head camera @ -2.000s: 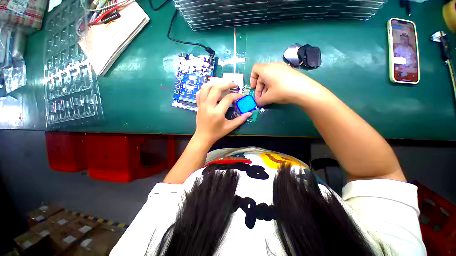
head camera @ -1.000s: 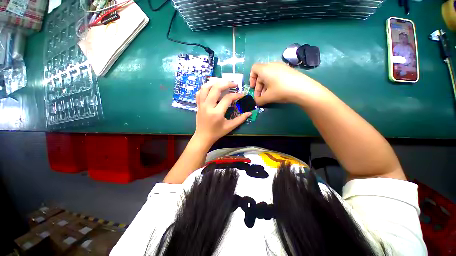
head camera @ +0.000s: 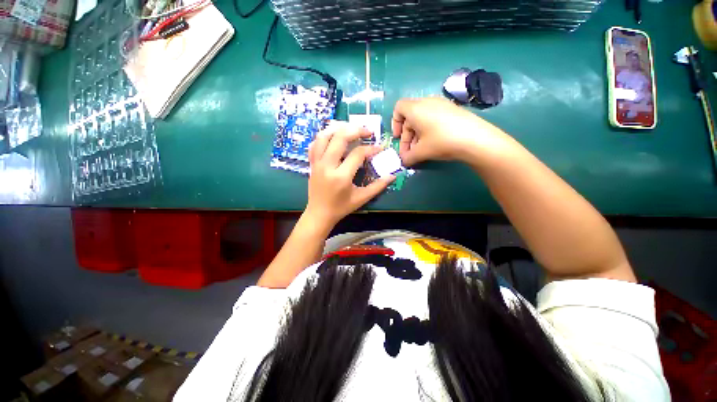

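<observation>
A small square module [head camera: 386, 162] shows a lit white face over the small green board [head camera: 399, 182]. My left hand [head camera: 340, 166] holds the module between thumb and fingers from the left. My right hand [head camera: 424, 133] is at its upper right edge with fingers curled together; what its fingertips touch is hidden. The blue board [head camera: 300, 122] lies to the left, with a black cable at its top. A white block [head camera: 365, 123] sits between the boards, partly behind my left fingers.
Loose silver and black modules [head camera: 481, 86] lie right of the boards. A lit smartphone [head camera: 631, 78] lies further right. Stacked blister trays [head camera: 432, 20] stand at the back. An empty tray [head camera: 112, 126] and a paper pad [head camera: 177, 59] lie left. Red stools [head camera: 169, 245] are below.
The module's face went from bright blue to dark, and is now white. Both hands have stayed in nearly the same place.
</observation>
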